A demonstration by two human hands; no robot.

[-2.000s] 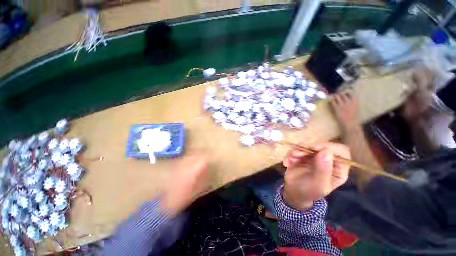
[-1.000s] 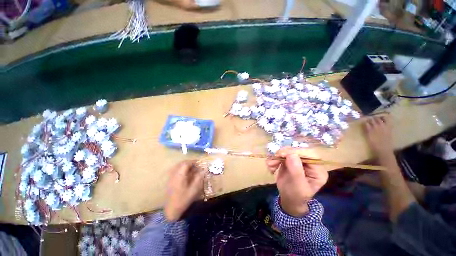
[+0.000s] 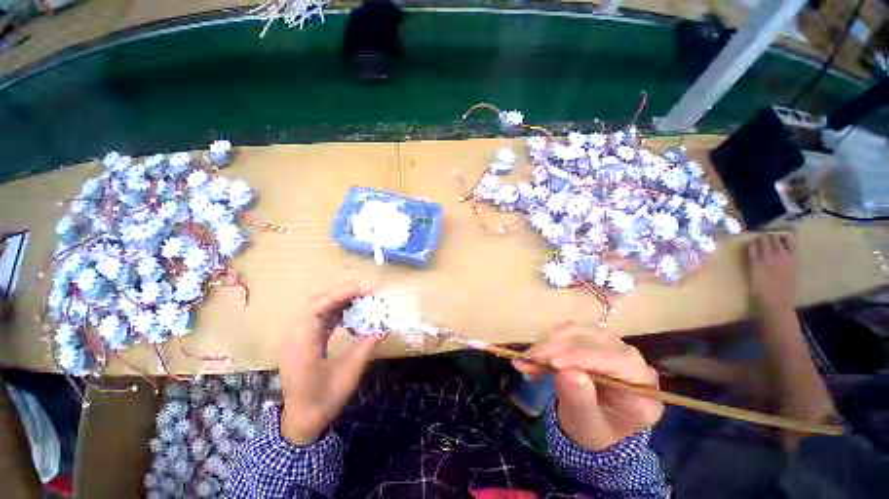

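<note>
My left hand (image 3: 324, 363) holds one small wired motor (image 3: 368, 316) by its sides, its white toothed top showing, above the bench's front edge. My right hand (image 3: 597, 378) grips a brush (image 3: 702, 402) with a long brown wooden handle. The brush's white-coated tip points left and meets or nearly meets the motor's top; blur and glare hide the exact contact. The blue paste tub (image 3: 425, 234) stands on the bench beyond my left hand, with a heap of white paste (image 3: 380, 224) inside and a bit over its front rim.
Piles of wired motors lie at left (image 3: 146, 253) and right (image 3: 624, 205) on the tan bench (image 3: 292, 175). A cardboard box (image 3: 117, 439) of parts sits below the left edge. A green belt runs behind. A neighbour's hand (image 3: 772, 258) and a black box (image 3: 760, 166) are at right.
My left hand has lifted a motor and turned up around it. The brush has come down and left to that motor. The camera view has shifted.
</note>
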